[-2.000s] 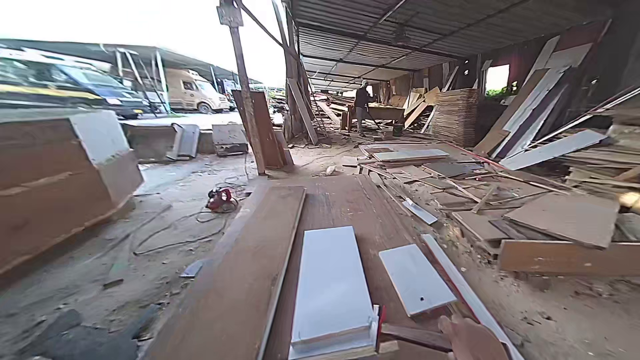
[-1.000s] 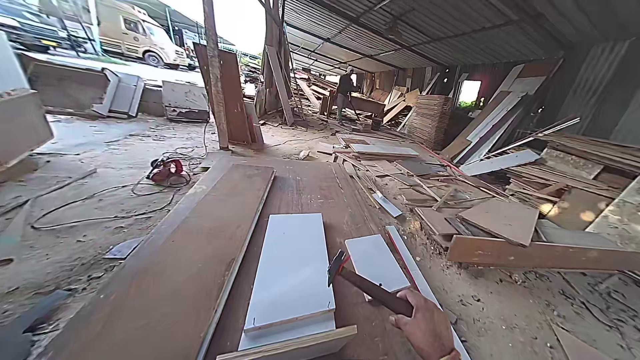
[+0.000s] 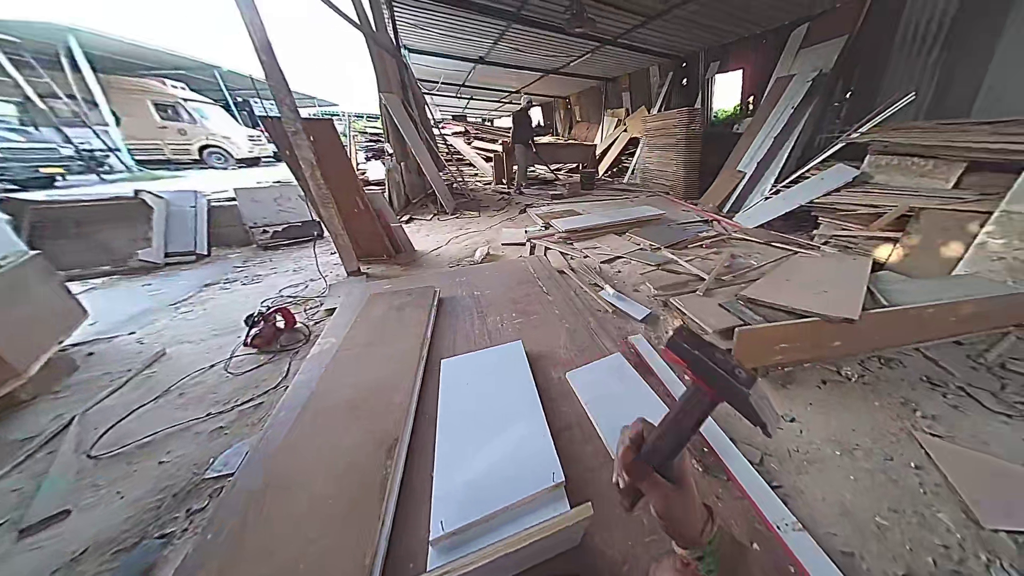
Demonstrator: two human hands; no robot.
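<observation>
My right hand [image 3: 660, 480] grips the handle of a hammer [image 3: 712, 380], its dark head raised above a white laminated board [image 3: 620, 396] and a long white strip [image 3: 736, 456]. To the left lies a white laminated panel [image 3: 498, 432] on top of another board. Two nails [image 3: 554, 478] stand up near the panel's close edge, one at each corner. A wooden strip [image 3: 520, 548] stands on edge against the close end of these boards. My left hand is out of view.
A long brown board [image 3: 336, 424] lies on the left of the brown work surface [image 3: 496, 304]. A red power tool [image 3: 270, 328] with a cord rests on the dusty ground. Scrap boards [image 3: 808, 284] are piled at right. A person [image 3: 522, 140] stands farther back, near a wooden post [image 3: 300, 136].
The hammer has risen in my right hand, from low beside the white panel one second ago to above the white board and strip at right.
</observation>
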